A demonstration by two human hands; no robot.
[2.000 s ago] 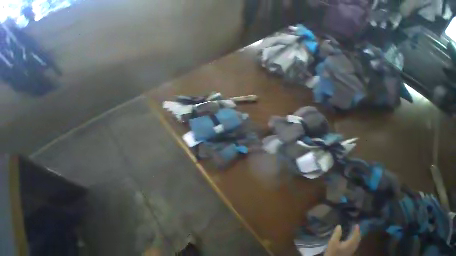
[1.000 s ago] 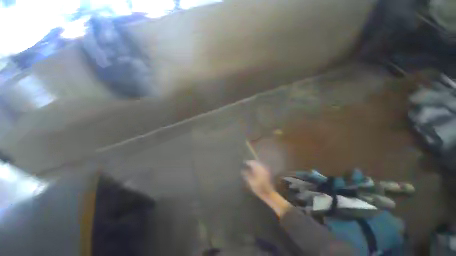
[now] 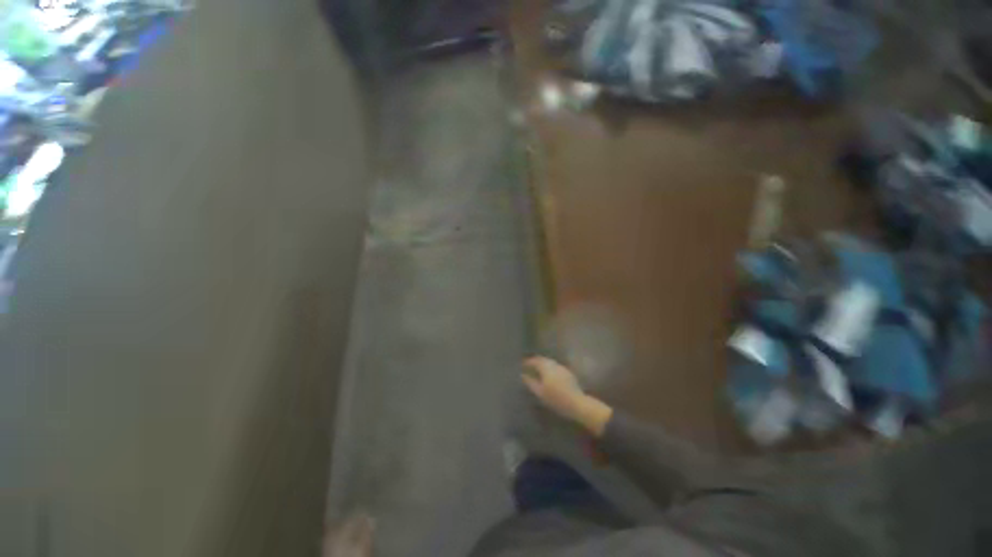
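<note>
My left hand [image 3: 557,386] is small and blurred at the table's left edge, with its grey sleeve coming in from the lower right. Its fingers look bent at or just over the edge. I cannot tell whether it holds anything. My right hand is not in view. Bundles of blue, grey and white cut pieces [image 3: 892,354] lie in a group on the brown table [image 3: 653,218], right of my left hand and apart from it. Dark bands cross some of them. A short tan stick [image 3: 768,209] lies just behind the group.
Larger heaps of white, grey and blue cloth [image 3: 674,49] lie at the table's far side. More cloth [image 3: 925,180] lies at the right. Grey floor [image 3: 435,326] runs between the table and a tan partition [image 3: 228,272]. A blurred skin-coloured patch [image 3: 350,535] at the bottom edge is unclear.
The view has swung left and turned, so the table edge now runs nearly upright. My left hand has moved from beside the bundles to the table's edge.
</note>
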